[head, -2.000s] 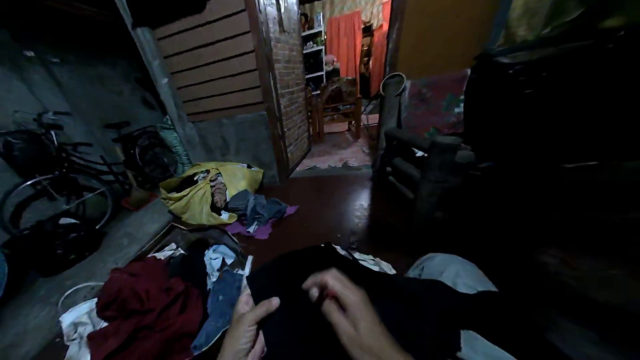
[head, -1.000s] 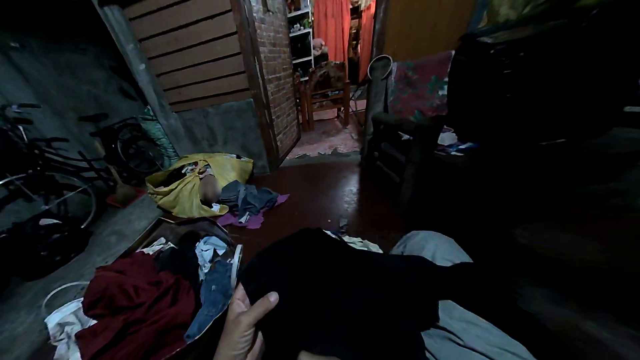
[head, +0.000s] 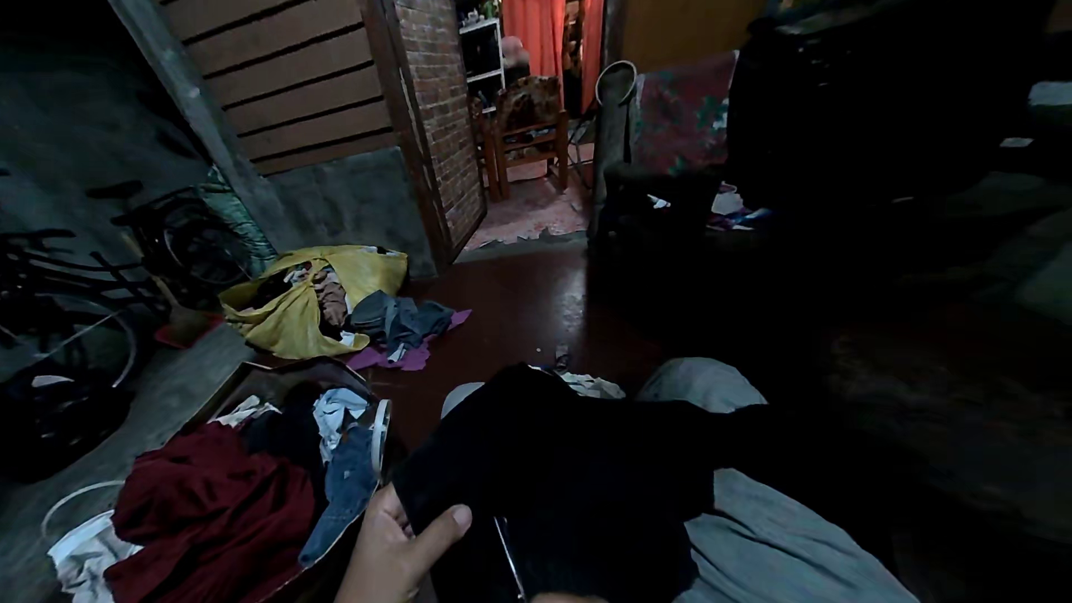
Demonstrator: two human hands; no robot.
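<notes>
A black garment (head: pixel 578 477) lies spread over my lap, across grey trousers (head: pixel 770 528). Its left edge is pinched between the thumb and fingers of my left hand (head: pixel 406 540). A thin, light line, perhaps a zipper, runs down the cloth near its lower middle. Of my right hand (head: pixel 569 598) only a sliver shows at the bottom edge, against the garment; its fingers are hidden. Left of my knees stands an open box or case (head: pixel 243 377) with a dark red cloth (head: pixel 218 502), a blue denim piece (head: pixel 343 490) and light cloths in it.
A yellow sack (head: pixel 310 327) of clothes sits on the floor ahead, with grey (head: pixel 398 322) and purple cloth (head: pixel 410 356) beside it. Bicycles (head: pixel 75 310) stand at the left wall. An open doorway beyond shows a wooden chair (head: pixel 532 126). Dark furniture is at the right.
My right hand, seen over the black garment two seconds ago, has moved down to the bottom edge of the view. My left hand stays at the garment's left edge.
</notes>
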